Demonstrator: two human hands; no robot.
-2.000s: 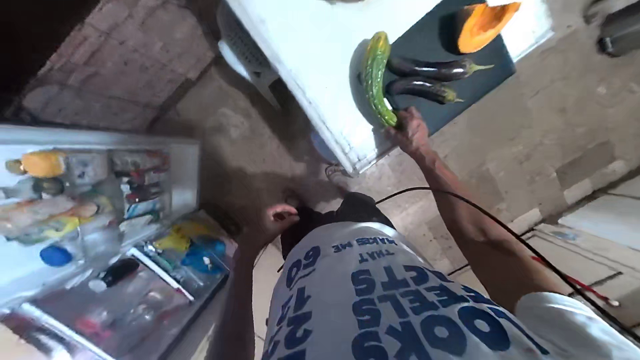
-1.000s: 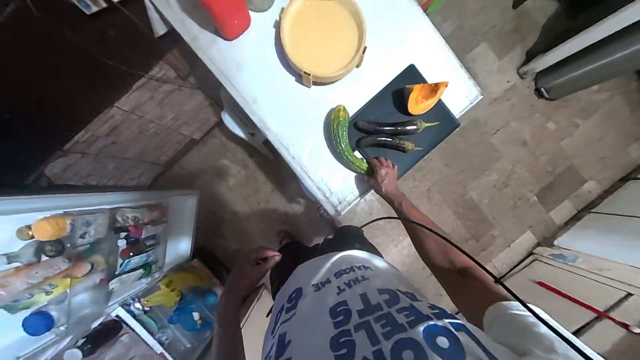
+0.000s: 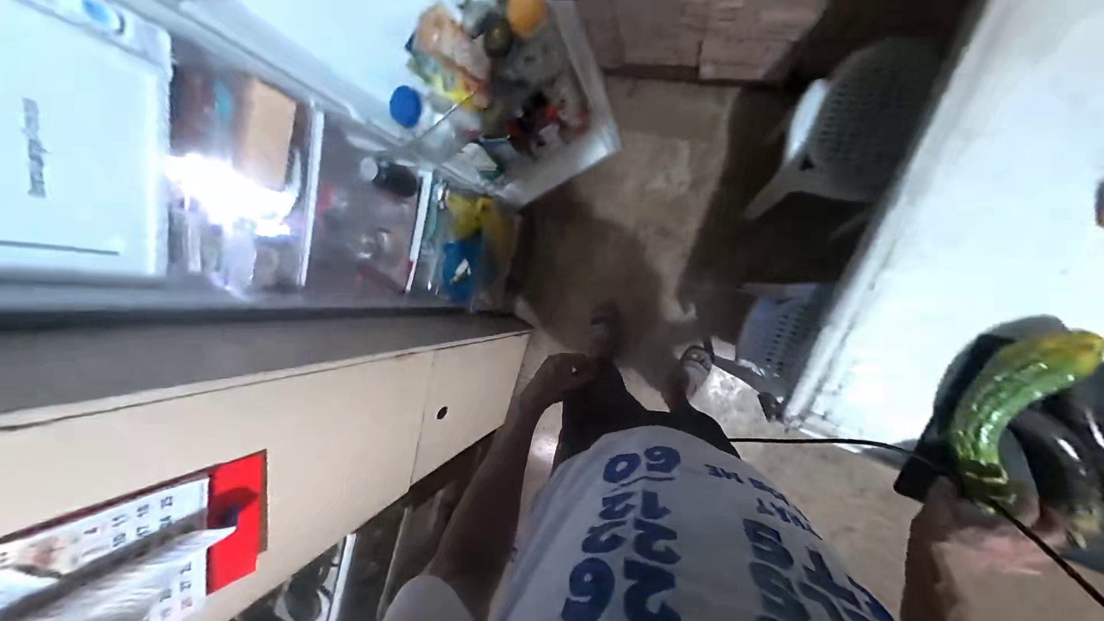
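Note:
At the right edge of the head view, my right hand (image 3: 975, 535) is at the stem end of a curved green and yellow squash-like vegetable (image 3: 1005, 401); blur hides how the fingers sit on it. Dark eggplants (image 3: 1056, 457) lie right beside it, over a dark cutting board (image 3: 923, 470) on the white table (image 3: 927, 319). My left hand (image 3: 562, 379) hangs low by my dark shorts with its fingers curled, touching no object that shows. A thin black cable (image 3: 811, 441) runs across to the right hand.
On the left stands an open refrigerator (image 3: 323, 207) with loaded door shelves (image 3: 561, 159). Below it is a cream cabinet (image 3: 345, 414) with a red-edged calendar (image 3: 237, 517). Plastic chairs (image 3: 871, 121) stand against the table's left side.
The view has swung strongly left toward the refrigerator. The orange squash piece and yellow round container seen earlier are out of view. My right hand remains at the green vegetable's end.

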